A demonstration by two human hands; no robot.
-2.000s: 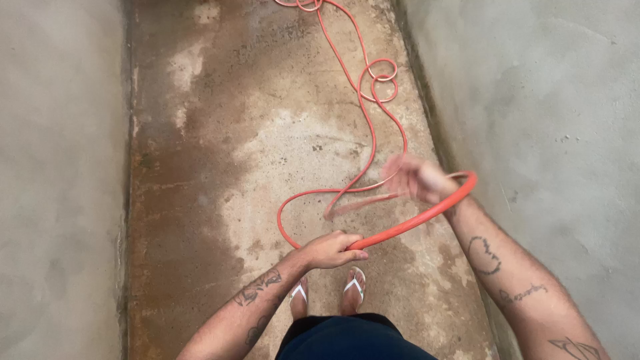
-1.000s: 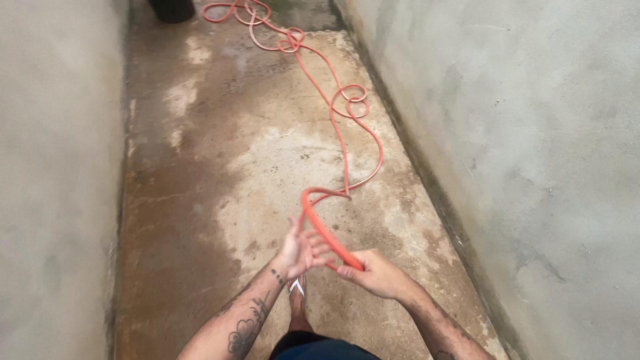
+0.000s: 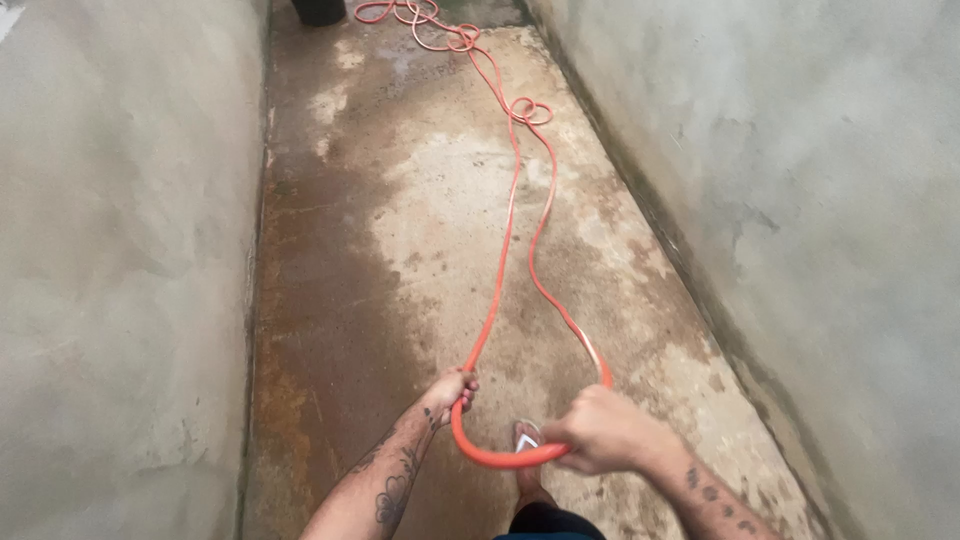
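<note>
An orange garden hose [image 3: 500, 285] runs up the floor from my hands in two strands, with small loops further off. My left hand [image 3: 455, 390] is closed around one strand, below and left of the middle of the view. My right hand [image 3: 604, 430] grips the hose further right; the other strand rises from behind its knuckles. Between the two hands the hose hangs in a U-shaped bend, passing over my foot in a white flip-flop [image 3: 527, 441]. The fingertips of my right hand are partly hidden and slightly blurred.
Stained, partly wet concrete floor [image 3: 337, 247] lies between a grey wall [image 3: 135, 262] on the left and another grey wall [image 3: 810, 187] on the right. A dark container [image 3: 320, 10] stands at the top left, near more tangled loops of hose.
My left hand, open with fingers spread a second ago, is now closed on the hose. The hands have moved apart, and the strands stretch out longer in front of me.
</note>
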